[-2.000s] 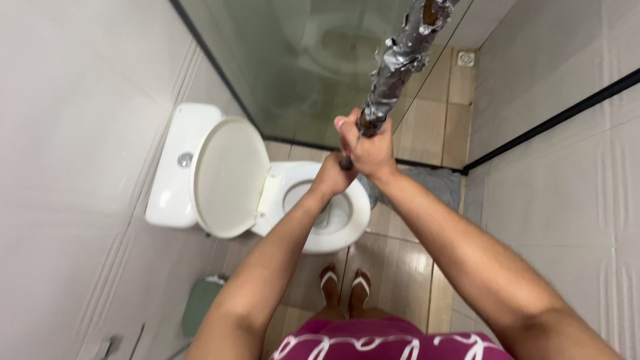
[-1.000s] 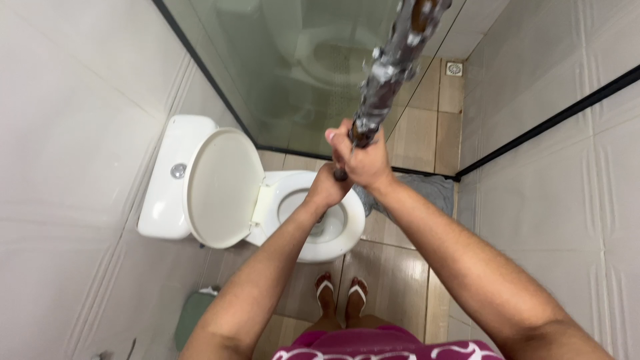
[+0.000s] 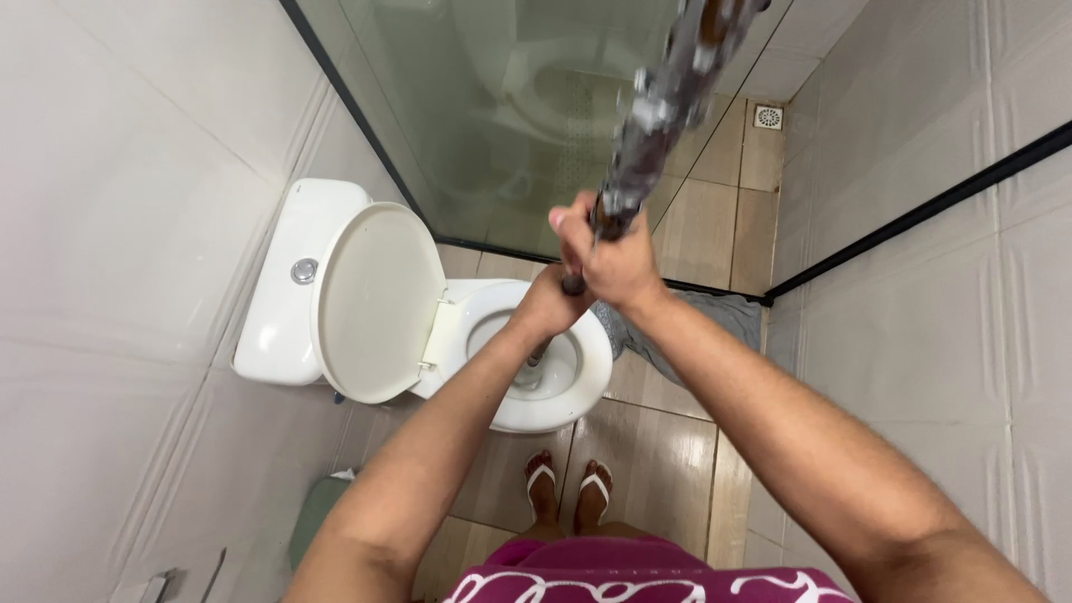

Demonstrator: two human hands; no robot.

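Both hands grip a long pole (image 3: 662, 117) whose upper part is wrapped in ragged, silvery and brown covering and is blurred. My right hand (image 3: 615, 251) is closed around it, just above my left hand (image 3: 554, 301), which holds it lower down. Below my hands the pole runs down into the bowl of a white toilet (image 3: 586, 381), where its lower end is seen only in part. The pale toilet lid (image 3: 381, 301) stands raised against the white cistern (image 3: 289, 318), which has a round flush button (image 3: 305, 270).
A glass shower panel (image 3: 469, 126) with a black frame stands behind the toilet. A grey mat (image 3: 724, 322) lies by the shower threshold, and a floor drain (image 3: 768, 117) is beyond. A green bin (image 3: 316, 515) is at lower left. My feet in white flip-flops (image 3: 594, 486) stand before the toilet.
Both hands keep their hold on the pole, over the toilet bowl. The view has shifted slightly.
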